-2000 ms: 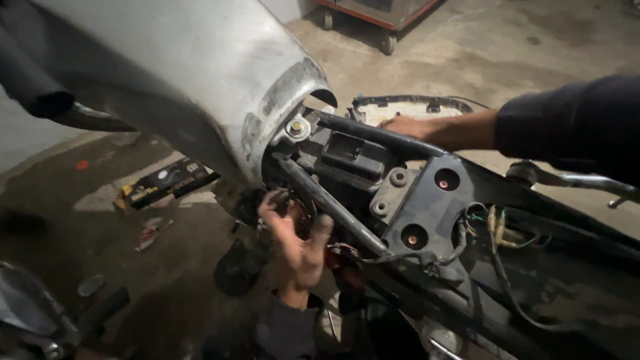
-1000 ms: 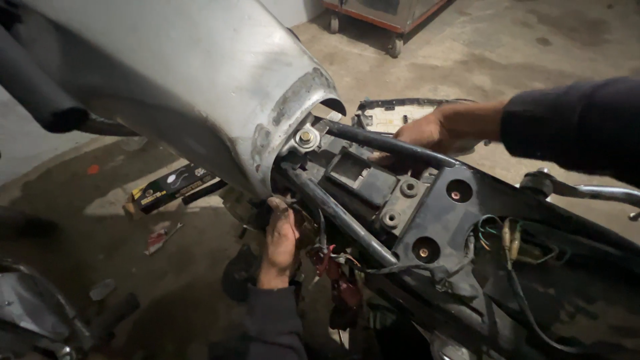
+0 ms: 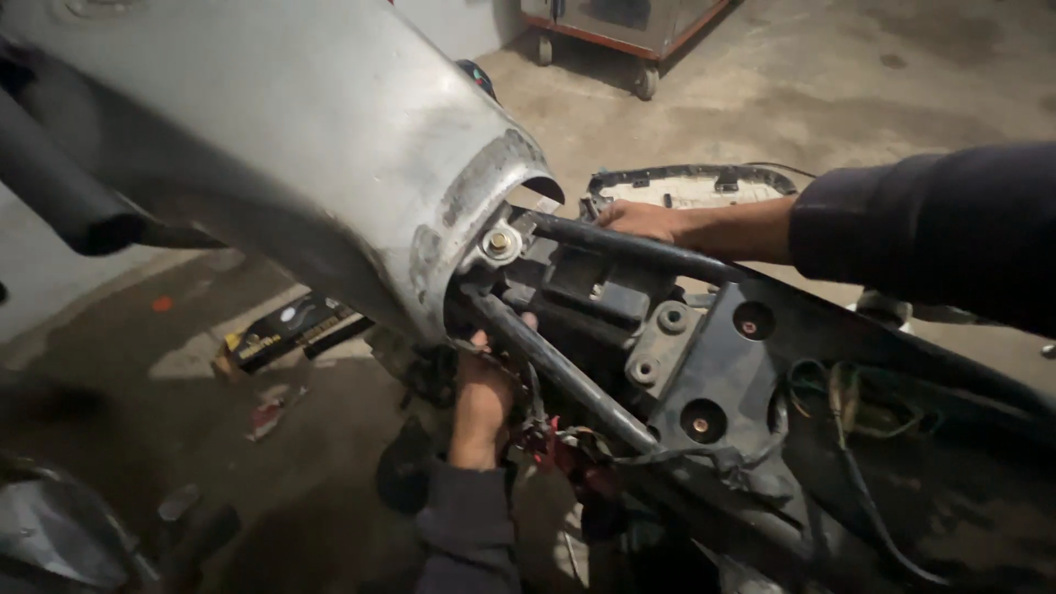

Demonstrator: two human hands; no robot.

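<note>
A motorcycle's bare metal fuel tank (image 3: 313,124) fills the upper left, its rear edge over a bracket with a brass-coloured bolt (image 3: 498,242). Two black frame tubes (image 3: 569,371) run back from there on either side of a black plastic box (image 3: 598,289). My left hand (image 3: 487,363) reaches up under the near tube, its fingers partly hidden behind the tube and wires. On the far side, my right hand (image 3: 639,221) lies at the other tube, fingertips hidden behind it. Whether either hand grips anything cannot be told.
Loose wires (image 3: 569,445) hang below the near tube, and more lie in the tail section at right. A black printed carton (image 3: 289,330) is on the floor at left. Behind stand a wheeled metal cart (image 3: 635,25) and a pale panel with a dark rim (image 3: 693,186).
My left hand has gone from beside the tank's lower rear edge to under the near frame tube. My right hand has shifted forward along the far tube, toward the tank.
</note>
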